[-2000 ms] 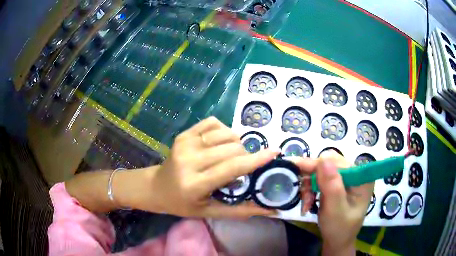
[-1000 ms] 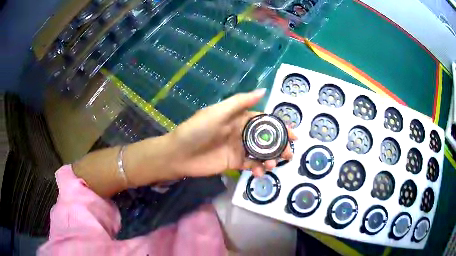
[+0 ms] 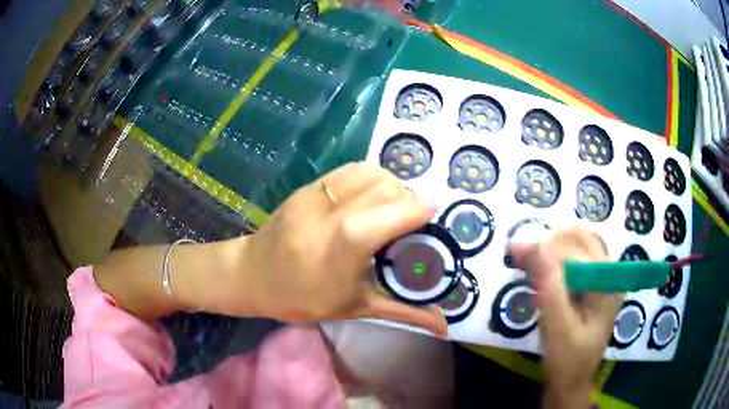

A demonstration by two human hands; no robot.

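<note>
My left hand (image 3: 344, 248) holds a round speaker driver (image 3: 418, 268) between thumb and fingers, over the lower left of the white foam tray (image 3: 448, 334). The disc has a black rim, a pale ring and a small green centre dot. My right hand (image 3: 569, 307) is slightly blurred and grips the thick green test probe (image 3: 615, 275), with a red lead at its right end. Its tip is hidden by the fingers. The probe is apart from the disc. Several similar discs lie in the tray's lower pockets; the upper pockets show perforated round plates (image 3: 473, 168).
A clear blister tray (image 3: 264, 88) lies on the green mat at the left, with one dark ring near its far edge. Another clear tray with dark parts (image 3: 96, 72) is at the far left. White foam trays (image 3: 711, 104) are stacked at the right edge.
A second ago my left hand held a disc on open fingers, showing ringed metal; now it pinches a disc showing its pale ring. My right hand with the probe has come into view.
</note>
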